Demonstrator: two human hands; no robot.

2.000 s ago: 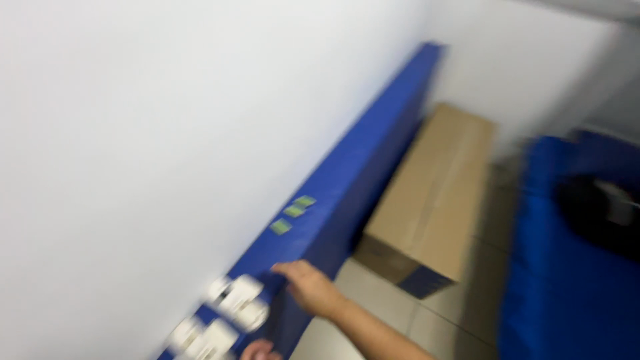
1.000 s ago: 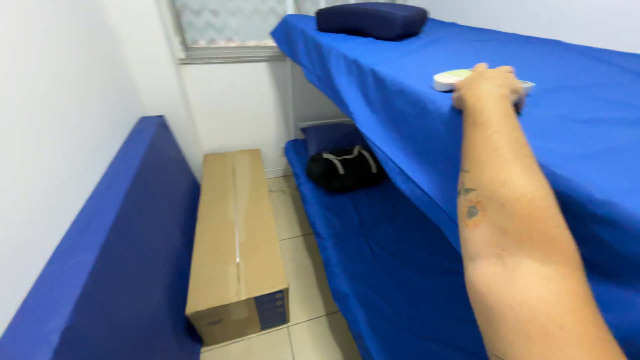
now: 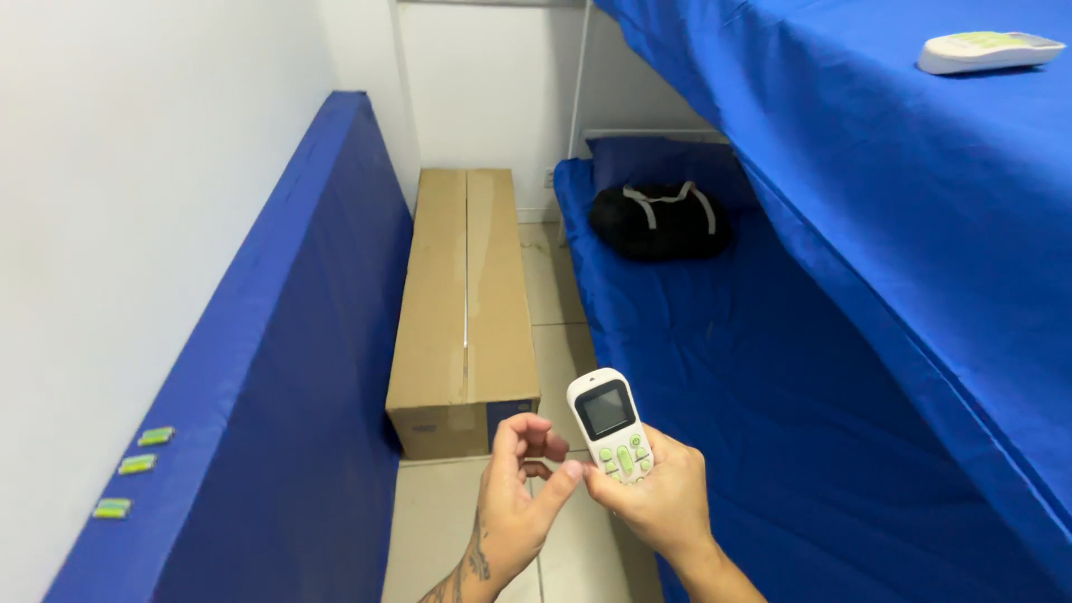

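My right hand [image 3: 662,494] holds a white air conditioner remote control [image 3: 609,423] upright, its small grey screen and green buttons facing me. Just left of it is my left hand [image 3: 523,494], fingers curled and apart, with nothing in it; its thumb tip is close to the right thumb. A second white remote [image 3: 990,52] lies on the blue sheet of the upper bunk at the top right. Small green batteries lie in groups on the blue padded ledge at the left: one group [image 3: 157,435], another [image 3: 137,464] and a nearer one [image 3: 112,508].
A long taped cardboard box [image 3: 494,285] stands on the tiled floor between the blue padded panel [image 3: 293,335] and the lower bunk [image 3: 737,360]. A black duffel bag [image 3: 662,224] with grey handles lies on that bunk before a dark pillow [image 3: 645,159]. The upper bunk [image 3: 904,167] overhangs at the right.
One second ago a hand reached to the white remote on the upper bunk. Now both hands are low in front of me, the right one holding a remote. The view has turned and tilted down.
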